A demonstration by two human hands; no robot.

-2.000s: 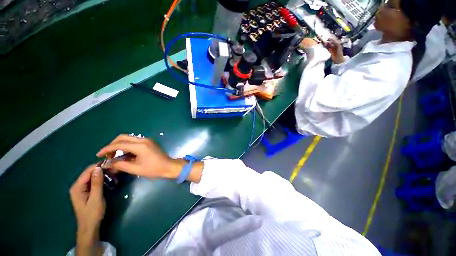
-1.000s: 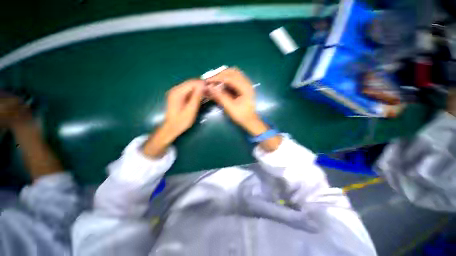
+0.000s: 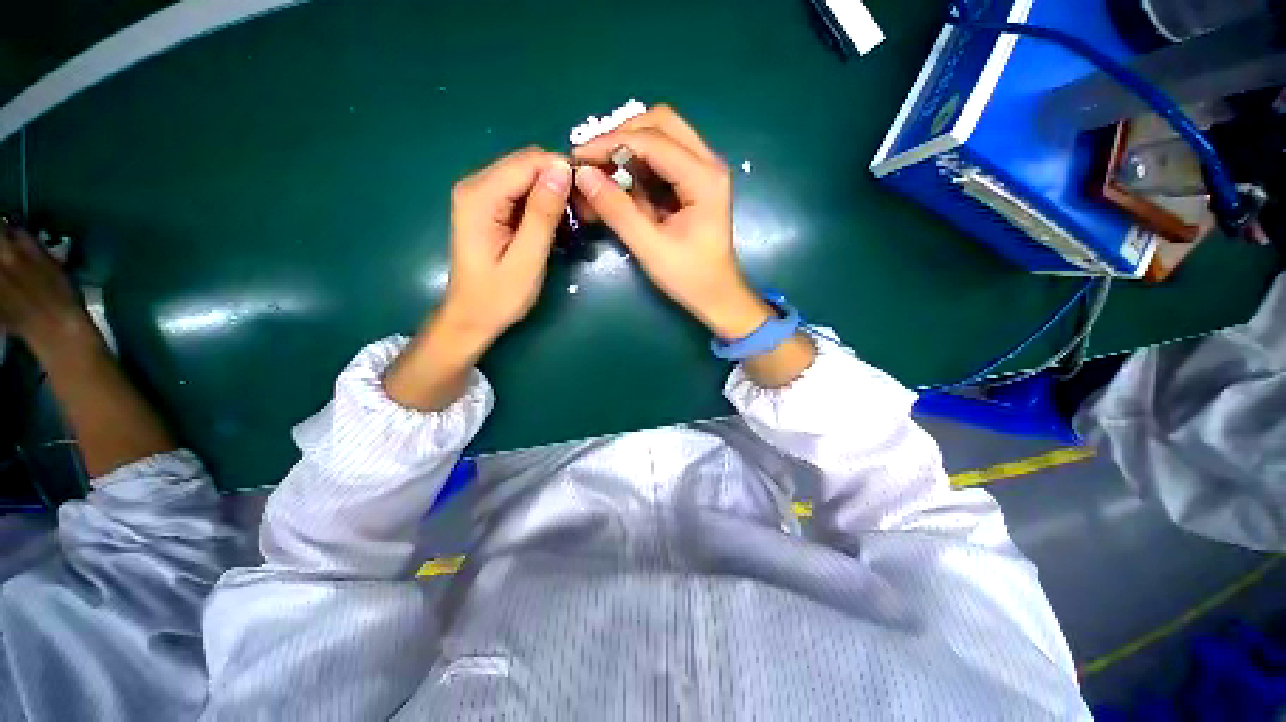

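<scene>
My left hand (image 3: 505, 233) and my right hand (image 3: 674, 212) meet at the fingertips over the green bench mat. A small dark assembly (image 3: 573, 233) with fine leads shows between and below the fingertips, mostly hidden by them. Thumb and fingers of my left hand pinch at it. My right hand also holds the tweezers (image 3: 622, 155), a small metallic piece showing between its fingers. A loose pile of white plastic pieces (image 3: 608, 121) lies just beyond my hands. Single white bits lie to the right (image 3: 748, 167) and nearer to me (image 3: 573, 289).
A blue equipment box (image 3: 973, 127) with a blue hose stands at right. A white label (image 3: 855, 24) lies by a black marker (image 3: 829, 28) at the top. A neighbour's hand (image 3: 43, 289) is at far left, another person's sleeve (image 3: 1199, 423) at right. A pale curved rail (image 3: 127, 54) runs top left.
The view has swung left and down from the neighbour at right, and is sharper now. My hands stay together at the fingertips around the small assembly.
</scene>
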